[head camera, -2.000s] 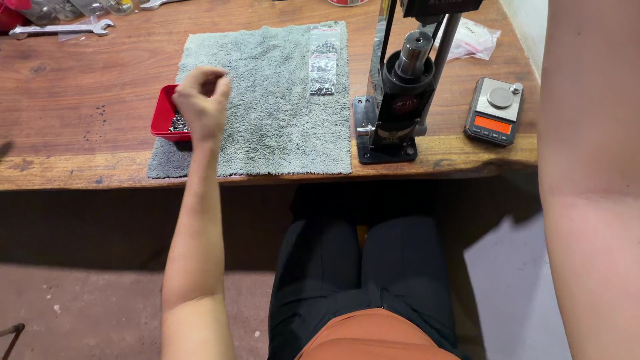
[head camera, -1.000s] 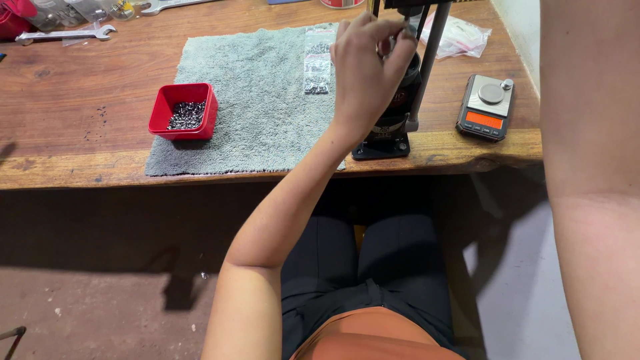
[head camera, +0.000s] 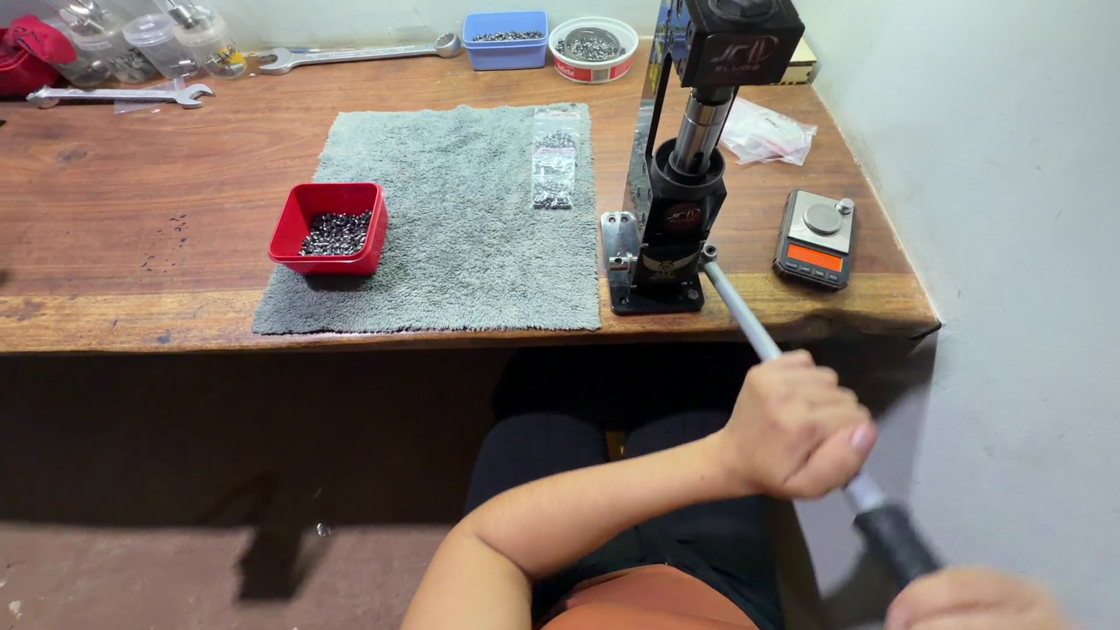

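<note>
A black bench press [head camera: 674, 219] with a steel ram stands at the table's front edge, its long metal lever [head camera: 742, 308] angled down toward the lower right. My left hand [head camera: 801, 424] is wrapped around the middle of that lever. On the lever's black grip, at the bottom right, is my right hand [head camera: 971, 599], blurred and partly cut off by the frame. A red plastic box [head camera: 325, 262] of small dark metal pieces sits on a grey-green towel [head camera: 472, 254]. Small plastic bags [head camera: 555, 162] of similar pieces lie at the towel's upper right.
Right of the press lie a digital pocket scale [head camera: 818, 238] and a crumpled plastic bag [head camera: 768, 133]. Along the back are a blue box [head camera: 505, 54], a round tub [head camera: 593, 70], combination wrenches [head camera: 359, 55] and clear jars [head camera: 206, 52]. A wall [head camera: 1015, 219] borders the right side.
My left hand was over the red box, then at the top of the press, and is now down on the lever. The lever has come down, and my right hand with it, from the raised arm position.
</note>
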